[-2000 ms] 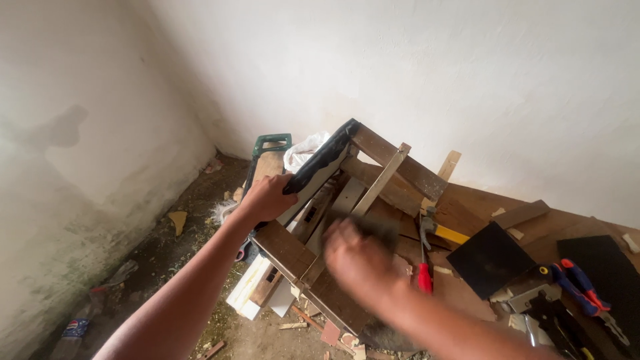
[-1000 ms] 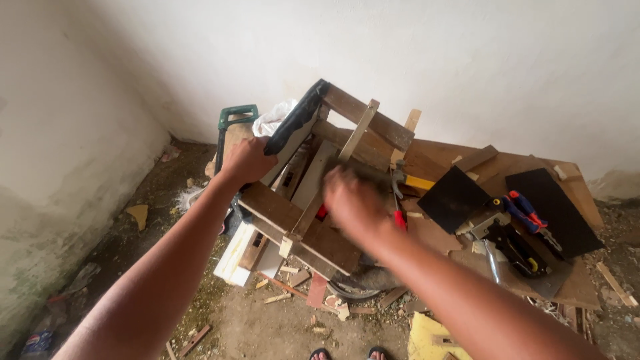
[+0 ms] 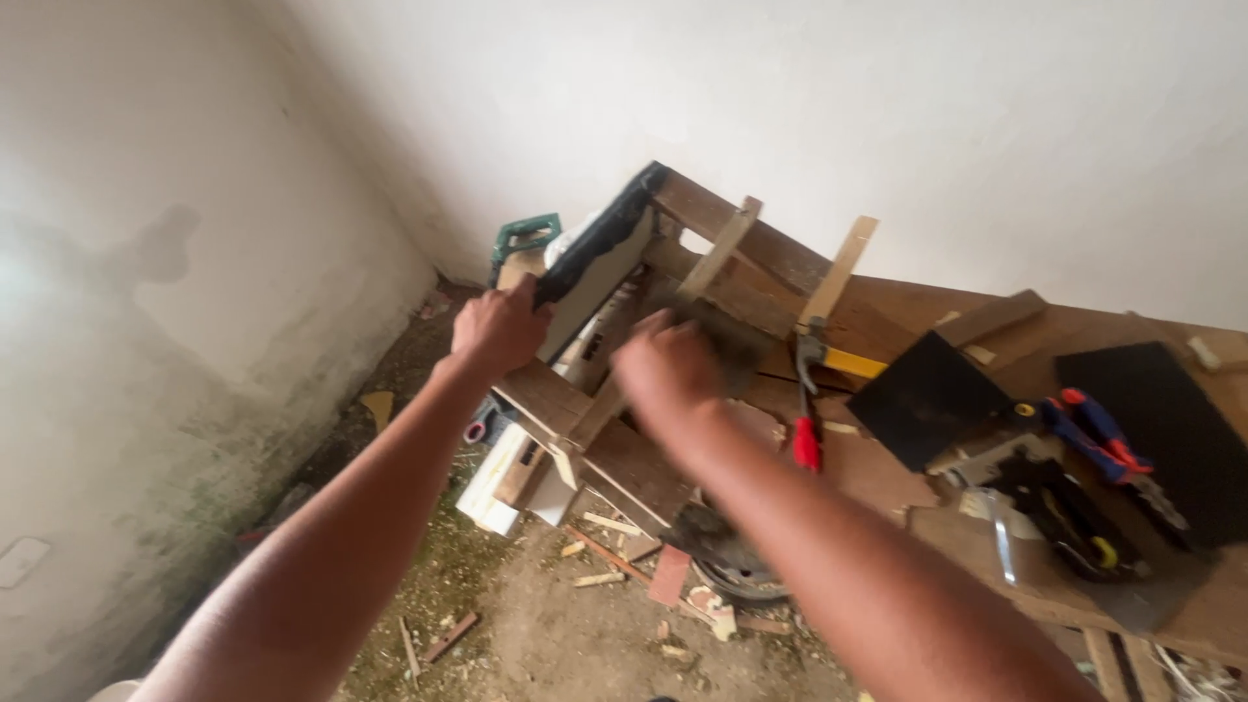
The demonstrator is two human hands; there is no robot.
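My left hand [image 3: 499, 330] grips the near left corner of an open wooden frame [image 3: 639, 468], beside its dark-edged side [image 3: 600, 234]. Blurred, my right hand [image 3: 668, 361] is curled over the frame's middle, close to a thin wooden strip [image 3: 721, 249] laid across it. A dark, blurred flat thing [image 3: 726, 336] shows by the fingers of my right hand; I cannot tell what it is or whether the hand holds it. To the right of the frame lie a claw hammer with a yellow handle [image 3: 853, 363] and a red-handled screwdriver [image 3: 806, 444].
On the wooden bench [image 3: 1033, 585] to the right are pliers with blue and red handles [image 3: 1097, 434], a black and yellow tool [image 3: 1063, 517] and black sheets [image 3: 931, 400]. A green-handled tool [image 3: 526, 234] stands behind the frame. Wood scraps [image 3: 600, 579] litter the floor. White walls [image 3: 780, 117] stand close behind.
The view has shifted. My left hand stays at the frame's near left part, and my right hand remains over its middle, blurred in all frames.
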